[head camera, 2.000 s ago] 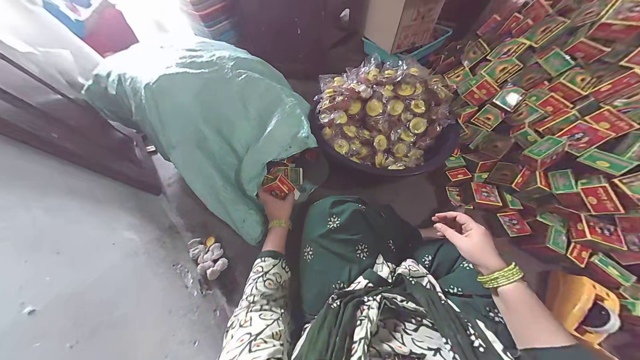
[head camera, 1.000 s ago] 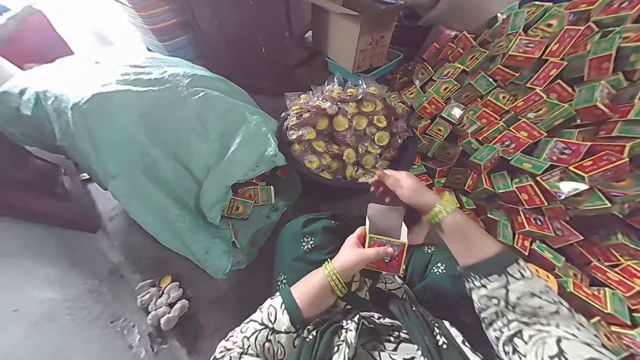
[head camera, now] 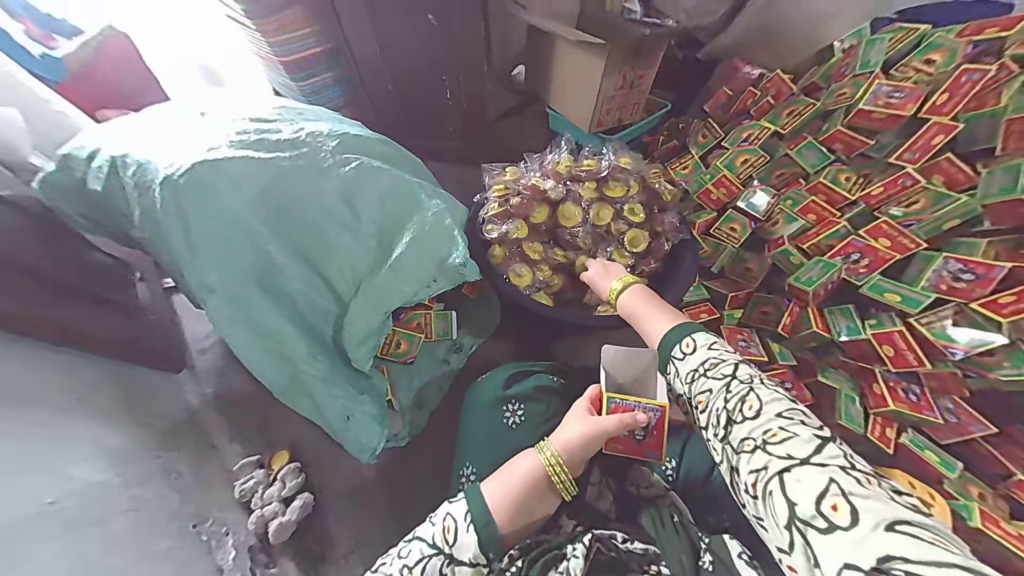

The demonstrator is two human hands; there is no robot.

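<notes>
My left hand (head camera: 590,426) grips a small red and yellow printed cardboard box (head camera: 636,428) over my lap, its top flap up and its grey inside showing. My right hand (head camera: 602,278) reaches into the near side of a heap of clear plastic packets (head camera: 570,214) with round yellow pieces. Its fingertips touch a packet; whether they grip it I cannot tell. The packets fill a dark round tub (head camera: 524,302). Left of it lies a green plastic sack (head camera: 288,240), its mouth towards me, with red and green cartons (head camera: 402,344) inside.
A large pile of red and green cartons (head camera: 896,240) covers the right side. Behind the tub, an open brown cardboard box (head camera: 572,72) stands at a teal tray (head camera: 652,120). Several greyish lumps (head camera: 276,500) lie on the floor at lower left. Something yellow (head camera: 916,492) sits at lower right.
My left hand was at the sack's mouth on cartons, then held the box with its flap up over my lap. My right hand has moved from near the box into the packets.
</notes>
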